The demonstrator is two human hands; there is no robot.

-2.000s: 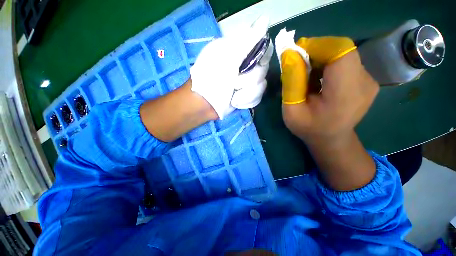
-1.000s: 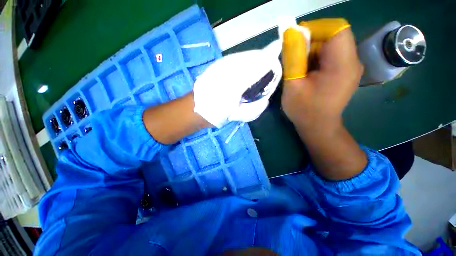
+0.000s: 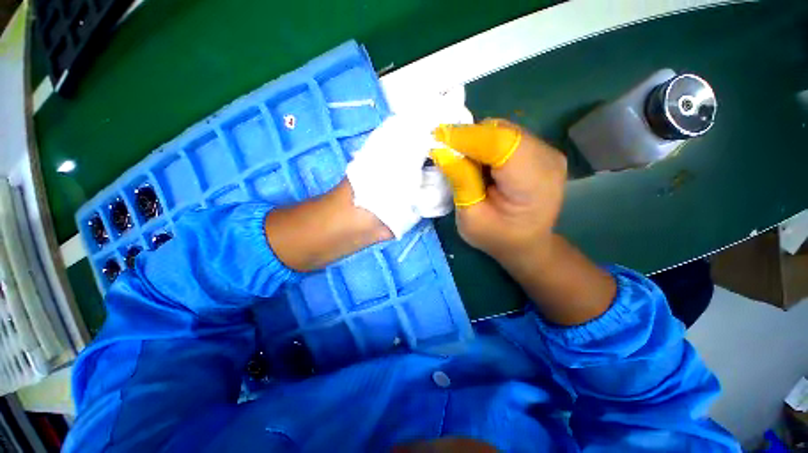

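My left hand (image 3: 394,168), in a white work glove, holds a small round black part (image 3: 429,163), mostly hidden by the fingers. My right hand (image 3: 509,181), bare with yellow finger cots, is against the part. A bit of white wiping cloth (image 3: 446,149) shows at its fingertips, hard to tell from the glove. The light-blue compartment tray (image 3: 339,143) lies under my left forearm. Several black parts (image 3: 120,213) sit in its far-left compartments, and others (image 3: 258,364) near my lap.
A grey-white solvent bottle (image 3: 613,131) with a round metal top lies to the right on the dark green surface. A black tray (image 3: 64,37) is at the top left, off-white trays (image 3: 22,292) at the left edge. A cardboard box (image 3: 756,268) is at the lower right.
My right hand has moved left and down onto the part in my left hand, and the part is now mostly covered. The bottle appears further left and lower as the view shifted.
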